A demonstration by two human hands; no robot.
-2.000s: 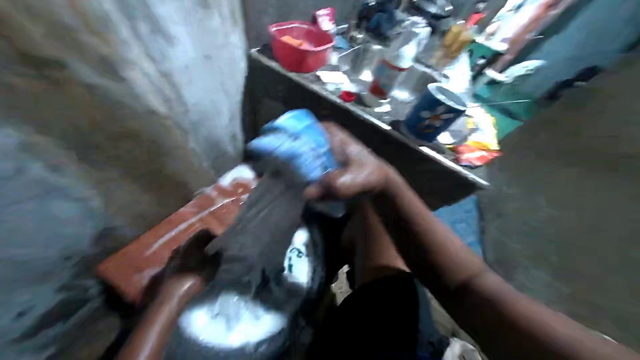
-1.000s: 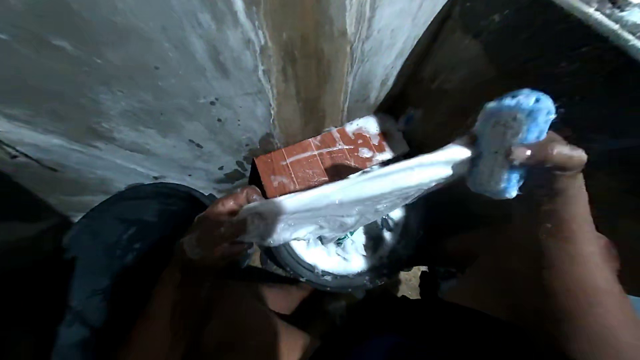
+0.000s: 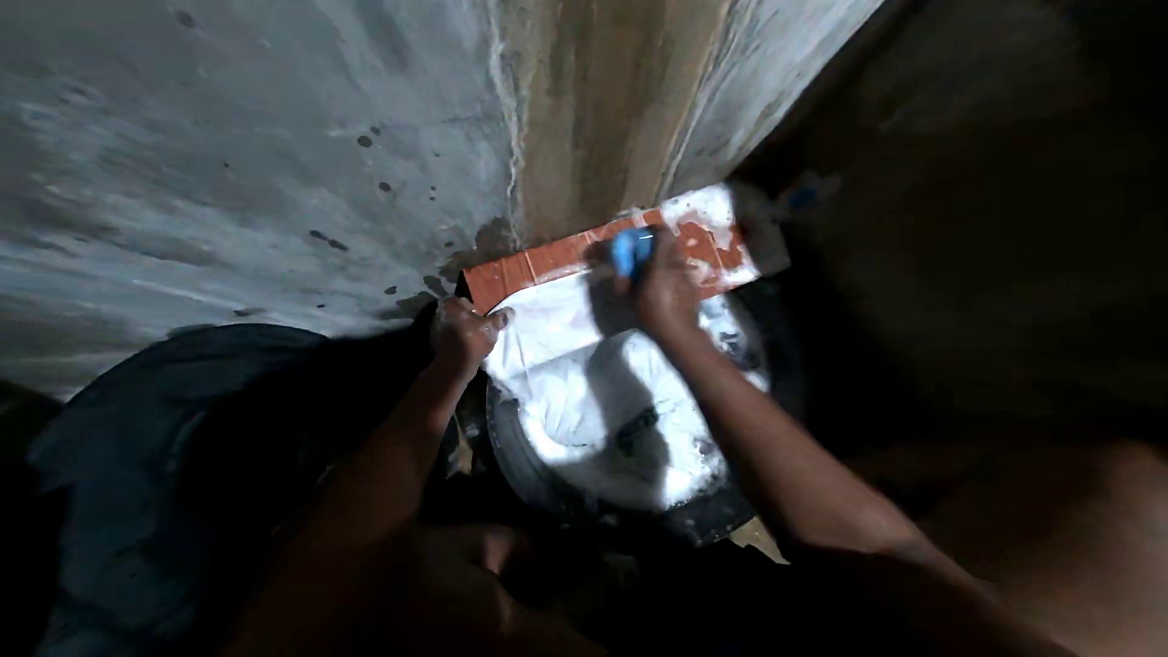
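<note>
A wet white cloth (image 3: 547, 328) lies over the near edge of a reddish-brown ridged slab (image 3: 520, 271) and hangs into a round black tub (image 3: 525, 470). My left hand (image 3: 467, 330) grips the cloth's left corner at the slab's left end. In my right hand (image 3: 668, 283) is a blue brush or sponge (image 3: 631, 251), a little blurred, held over the slab at the cloth's upper edge. White suds (image 3: 707, 210) cover the slab's far right end. Inside the tub are more white cloth and foam (image 3: 630, 456), partly hidden by my right forearm.
A stained concrete wall (image 3: 274, 164) rises directly behind the slab. To the left of the tub stands a large dark container or cloth-covered bulk (image 3: 119, 456), its form unclear in shadow. My knees are close on the near side.
The white cloth, stretched in the air between both hands a second ago, now rests on the slab. My right hand has come left and in over the slab with the blue scrubber.
</note>
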